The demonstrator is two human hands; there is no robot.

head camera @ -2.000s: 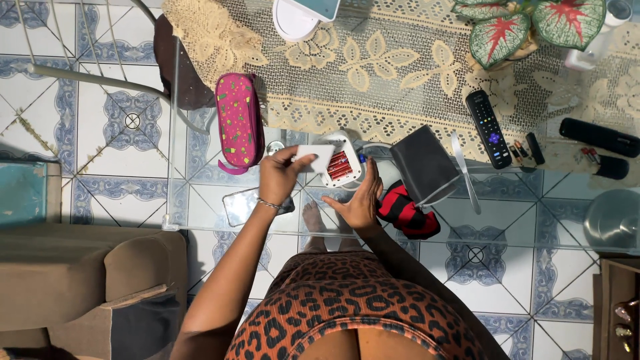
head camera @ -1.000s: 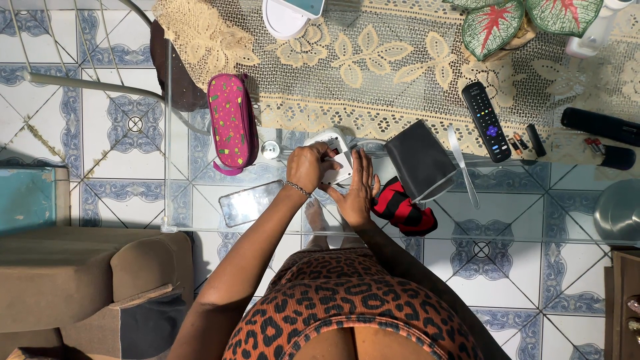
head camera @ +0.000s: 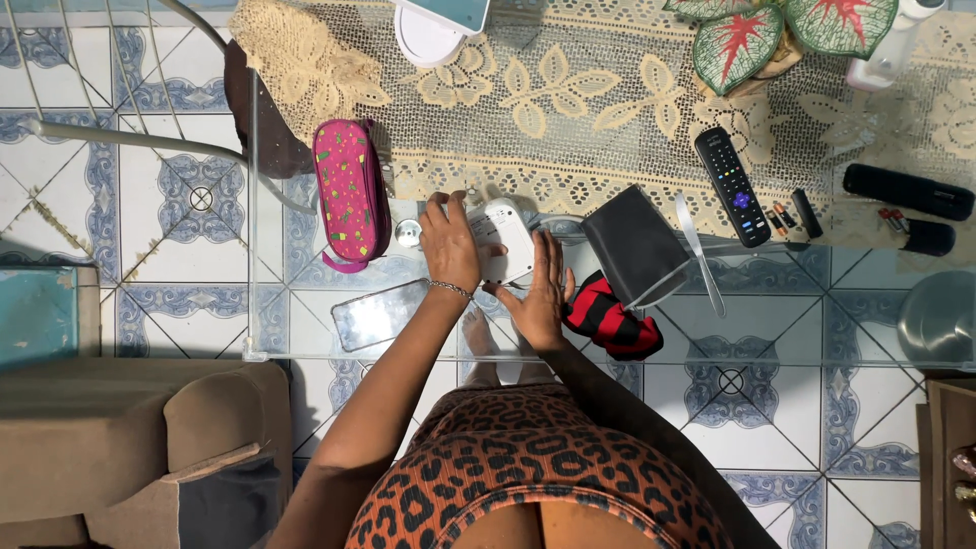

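A white plastic device (head camera: 503, 241), with its printed underside and dark corner dots facing up, lies on the glass tabletop. My left hand (head camera: 451, 248) is at its left side, thumb across the surface and other fingers spread beyond the edge. Along the right edge rests my right hand (head camera: 540, 293), its fingers extended and thumb near the lower corner. Neither hand is closed around the device. A grey tube (head camera: 563, 220) passes between it and a folded black item (head camera: 637, 244), which lies partly over red-and-black striped fabric (head camera: 614, 320). A small round metallic disc (head camera: 408, 233) sits left of my left hand.
Left are a pink patterned pouch (head camera: 349, 194) and a phone (head camera: 381, 314). Right lie a table knife (head camera: 700, 255), a remote control (head camera: 732, 187), loose batteries (head camera: 781, 219) and a black case (head camera: 907, 191). A potted plant (head camera: 740, 46) stands on the lace cloth (head camera: 564, 84). The glass edge (head camera: 686, 361) is near me.
Two seconds ago my left hand held a white piece above the device's opening, where red showed. Now the red is out of sight, the piece has left my fingers, and both hands rest at the device.
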